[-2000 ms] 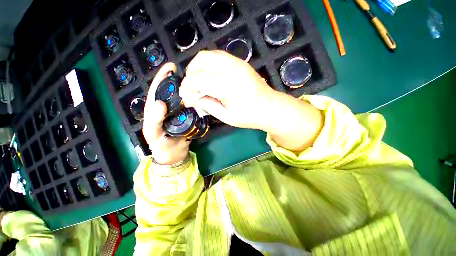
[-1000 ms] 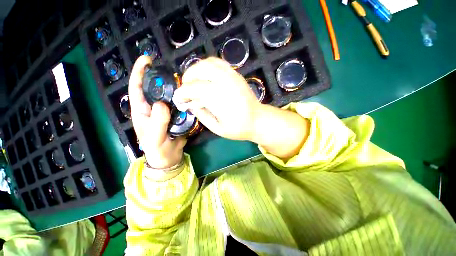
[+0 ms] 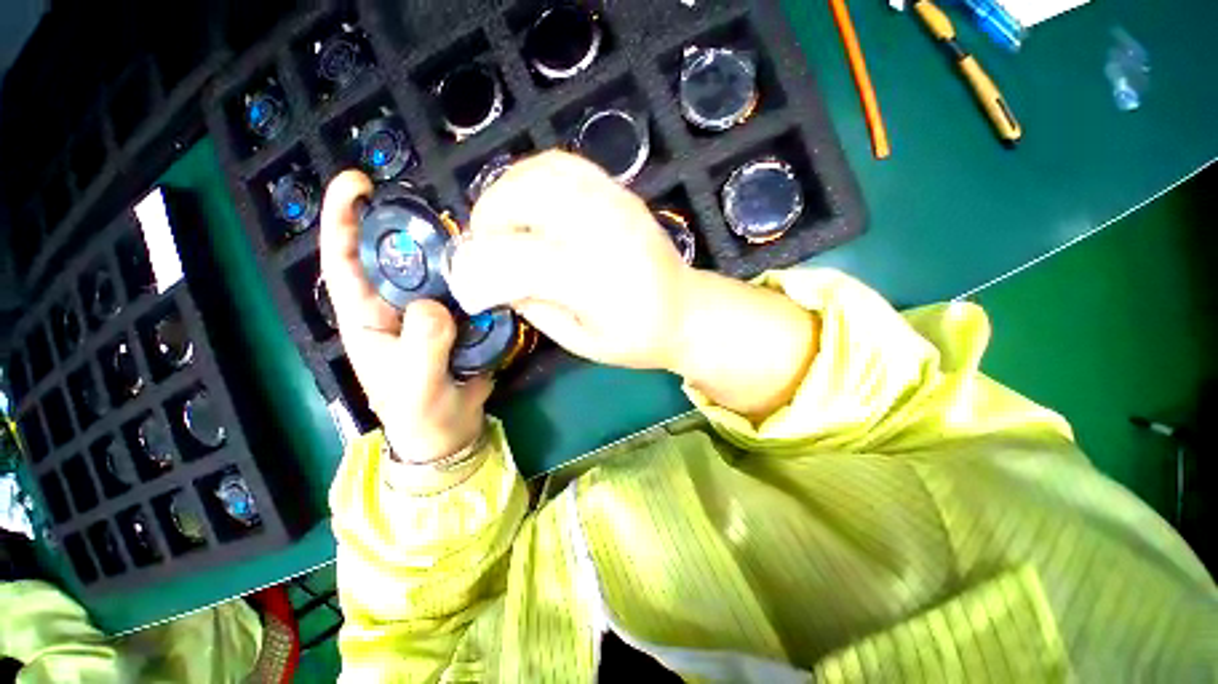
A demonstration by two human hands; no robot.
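My left hand (image 3: pixel 394 341) holds several black round watch bodies. One watch body (image 3: pixel 405 250) faces up with a blue disc at its centre, between my thumb and fingers. Another watch body (image 3: pixel 484 342) lies below it, partly covered by my right hand. My right hand (image 3: pixel 568 261) has its fingertips closed together at the right edge of the upper body. Something small and white may be between them, but I cannot tell. A black foam tray (image 3: pixel 675 140) behind my hands holds round parts in square pockets.
A second foam tray (image 3: pixel 261 401) with a white label (image 3: pixel 158 241) is at the left. An orange stick (image 3: pixel 862 80), a yellow-handled tool (image 3: pixel 986 96), a blue tool (image 3: pixel 991 22) and clear plastic (image 3: pixel 1126 70) lie at upper right. Another person's sleeve (image 3: pixel 47 628) shows at lower left.
Both hands have shifted slightly left in view with the watch bodies. The upper body is now tilted to show more of its face. The trays and tools also appear shifted left.
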